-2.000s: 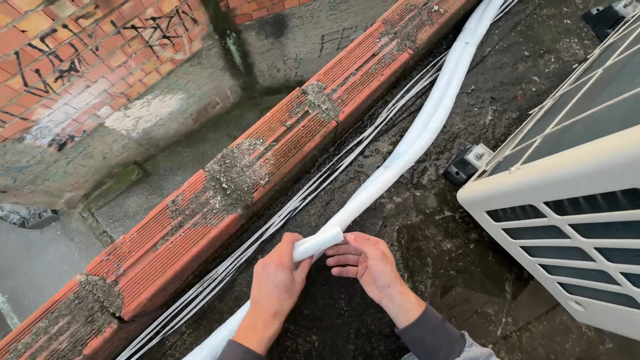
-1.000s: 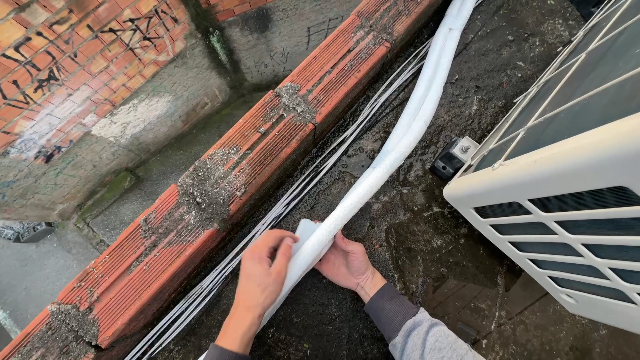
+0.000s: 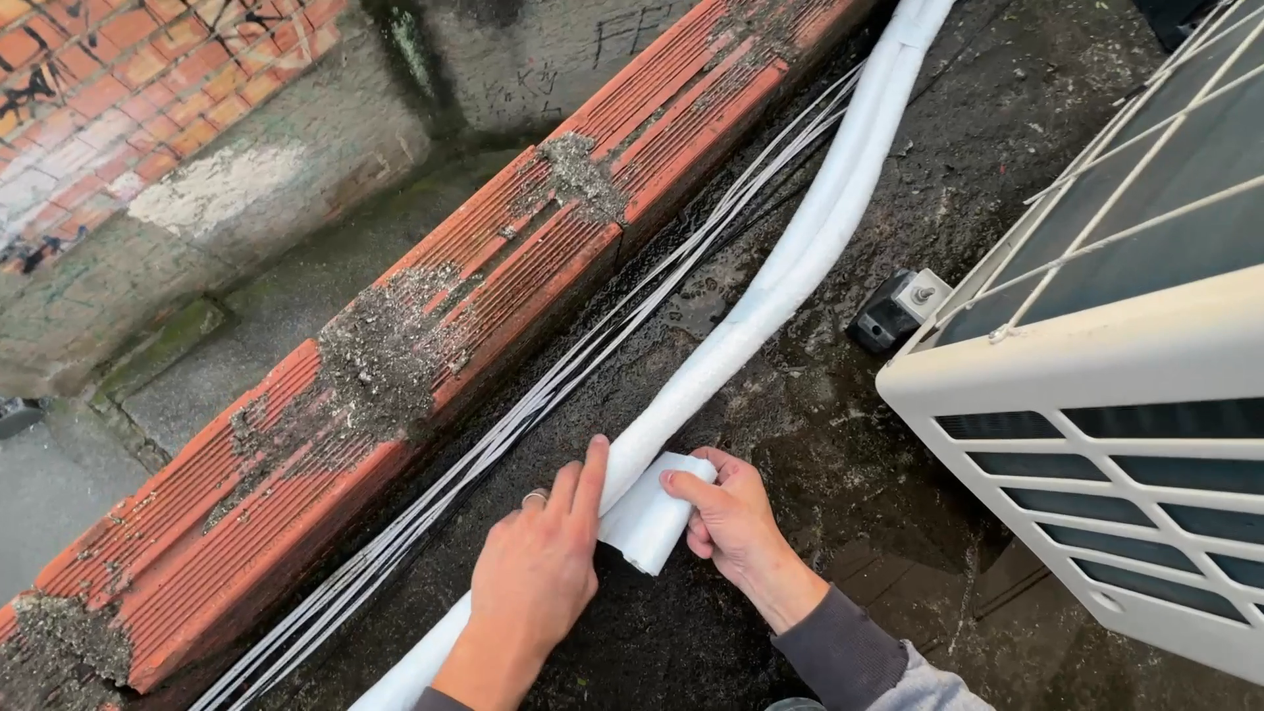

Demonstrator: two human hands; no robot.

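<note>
A white wrapped pipe bundle (image 3: 726, 360) runs diagonally from the top right to the bottom of the view. My left hand (image 3: 538, 568) rests around its lower part, fingers along the side, a ring on one finger. In my right hand (image 3: 731, 518) is a roll of white wrapping tape (image 3: 654, 513), pinched between thumb and fingers at the bundle's right side. The tape lies against the bundle just beside my left fingertips. My left palm and wrist hide part of the bundle below.
Thin pale cables (image 3: 553, 380) run along a red hollow-brick parapet (image 3: 494, 237) on the left. An outdoor air-conditioning unit (image 3: 1037, 375) with a wire guard stands at right, near a black rubber foot (image 3: 889, 311). Wet, dark floor (image 3: 820, 434) lies beneath the bundle.
The tape roll, on the left side of the bundle one second ago, is now on its right side in my right hand. My left hand now lies along the bundle.
</note>
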